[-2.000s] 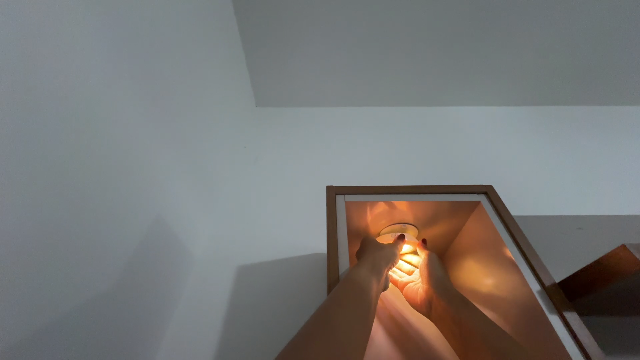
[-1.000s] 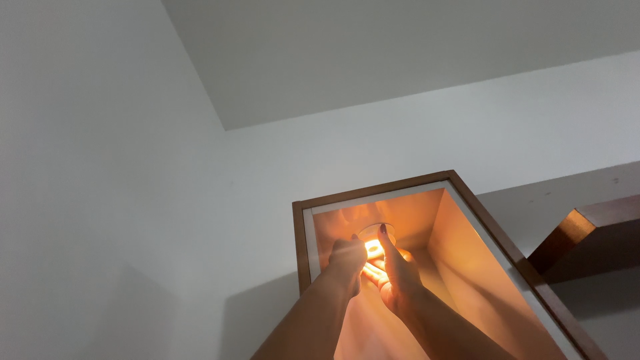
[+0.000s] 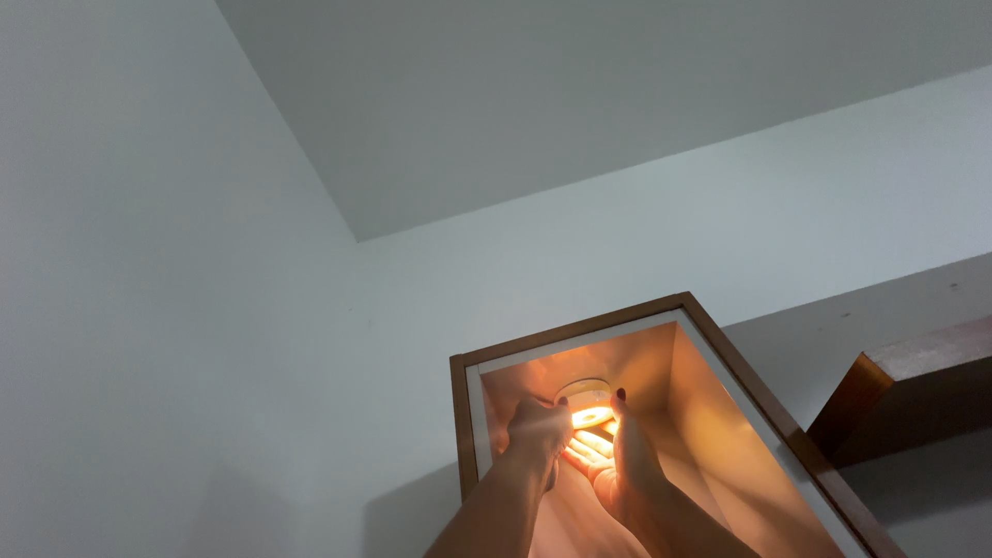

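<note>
A round white puck light (image 3: 587, 394) glows warm orange against the top panel inside a wood-framed cabinet (image 3: 573, 328). On its left side, my left hand (image 3: 539, 434) has its fingers closed at the rim. My right hand (image 3: 608, 461) is at the right side, thumb up along the rim and the other fingers spread just below the lit face. Both hands appear to hold the light between them. The light's upper edge is close to the panel; whether it touches cannot be told.
A dark brown wooden shelf or box (image 3: 868, 403) juts out on the right, near the cabinet's frame. A pale wall (image 3: 194, 310) stands on the left, with shadows on it, and a grey ceiling (image 3: 542, 101) lies above.
The view has tilted since the first frame. Both hands remain around the glowing light, and more of its white rim now shows between them.
</note>
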